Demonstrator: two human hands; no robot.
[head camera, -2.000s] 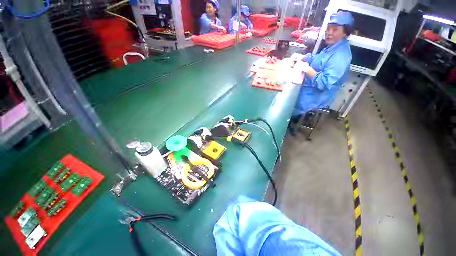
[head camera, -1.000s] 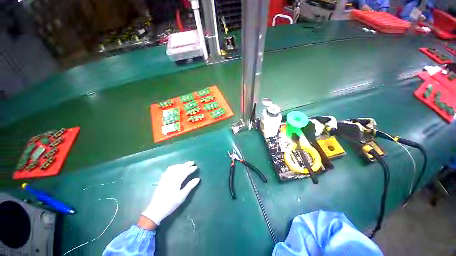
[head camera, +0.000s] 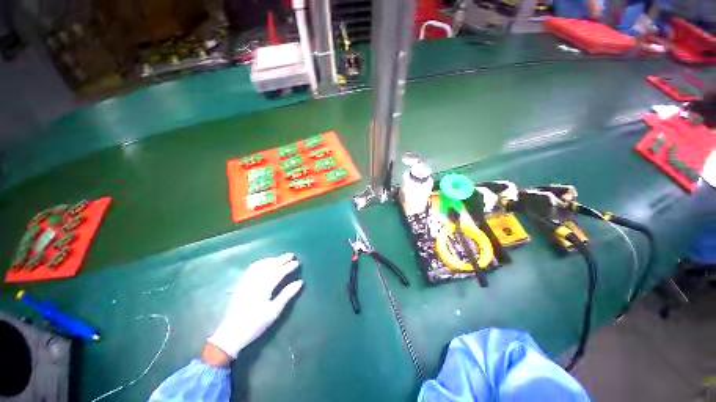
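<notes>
My left hand (head camera: 257, 305), in a white glove, lies palm down on the green mat, fingers a little apart and holding nothing. My right hand is not visible; only a blue sleeve (head camera: 502, 369) shows at the bottom edge. Side cutters (head camera: 361, 251) with black handles spread in a V lie right of the glove. Behind the glove, an orange-red tray (head camera: 351, 174) bears rows of green circuit boards (head camera: 292, 162). Another red tray (head camera: 93, 245) with boards is at the left.
A metal post (head camera: 386, 102) stands behind the cutters. Right of it are a white bottle (head camera: 418, 192), green disc (head camera: 456, 187), yellow ring (head camera: 444, 255) and iron stands with a yellow pad (head camera: 509, 229) and black cables. A blue pen (head camera: 63, 318), grey box (head camera: 51, 357) and thin wire lie left.
The view swung left and down from the line and a seated person, bringing my gloved left hand into view. Over the last second the scene shifted slightly left; the hand stays flat.
</notes>
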